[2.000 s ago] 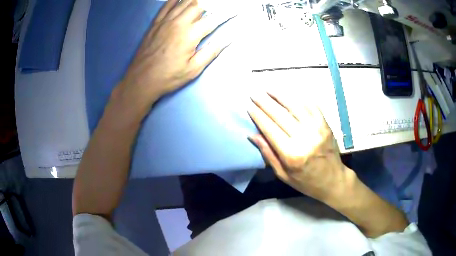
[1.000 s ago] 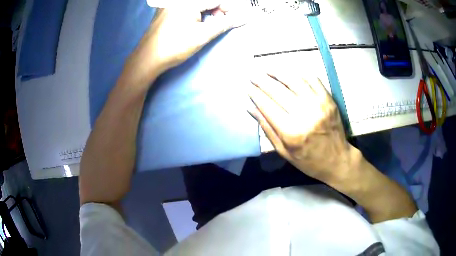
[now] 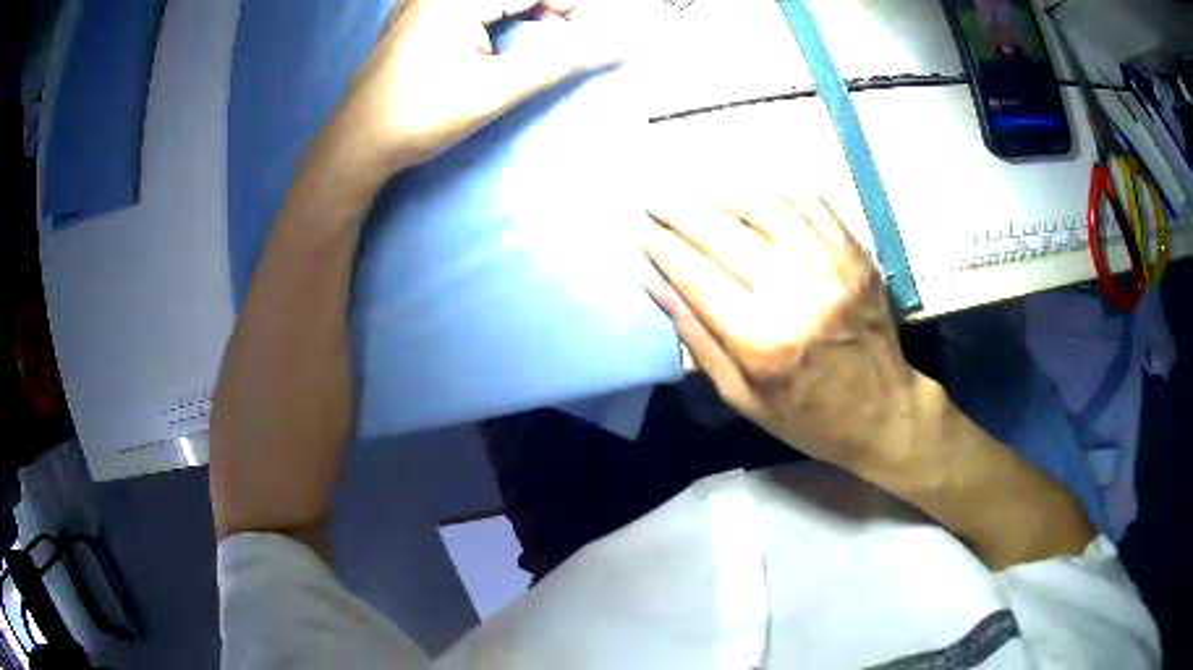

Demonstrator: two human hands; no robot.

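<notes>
A large light blue fabric panel (image 3: 510,314) lies on the white table, washed out to white under the lamp. My left hand (image 3: 458,79) rests on it near the top edge, fingers partly bent and lost in glare. My right hand (image 3: 785,301) lies flat, palm down, at the panel's right edge, fingers slightly apart. A narrow teal strip (image 3: 857,151) lies on the table just right of my right hand. The sewing machine's needle area is cut off at the top and hidden by glare.
A smartphone (image 3: 1014,85) with a lit screen lies right of the strip. Scissors with red (image 3: 1115,242) and yellow loops lie at the right table edge beside thin pens. A folded blue piece (image 3: 105,111) lies far left. A white sheet (image 3: 484,563) is below the table.
The view has shifted, so the phone, scissors and strip sit higher and the machine arm has left the picture. My left hand's fingers have gone from spread to more bent. My right hand stays flat.
</notes>
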